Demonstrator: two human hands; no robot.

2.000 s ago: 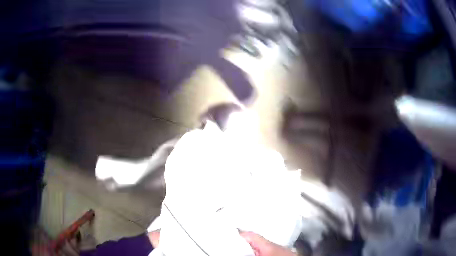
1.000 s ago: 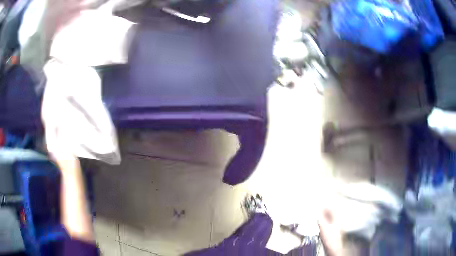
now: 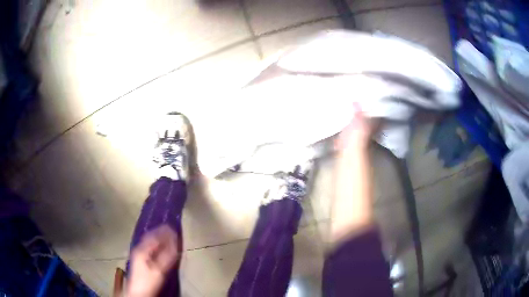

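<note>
A wide pale garment [image 3: 371, 81], overexposed and loosely folded, spreads across the upper right above the tiled floor. My right hand [image 3: 357, 125] reaches forward to its near edge and appears closed on the cloth; the fingertips are blurred and washed out. My left hand [image 3: 154, 252] is at the lower left, in front of my trouser leg, blurred, with the fingers curled and nothing visible in it.
My two shoes [image 3: 171, 148] stand on the pale tiled floor [image 3: 87, 191]. A blue crate [image 3: 481, 125] with pale cloths [image 3: 510, 87] over it is at the right edge. Dark blue material [image 3: 35, 261] is at the lower left. A thin dark bar [image 3: 410, 214] runs down at the right.
The view has turned from the purple ironing table to the floor and feet. The pale cloth that my left hand held is gone from that hand. My right hand has reached to a pale garment.
</note>
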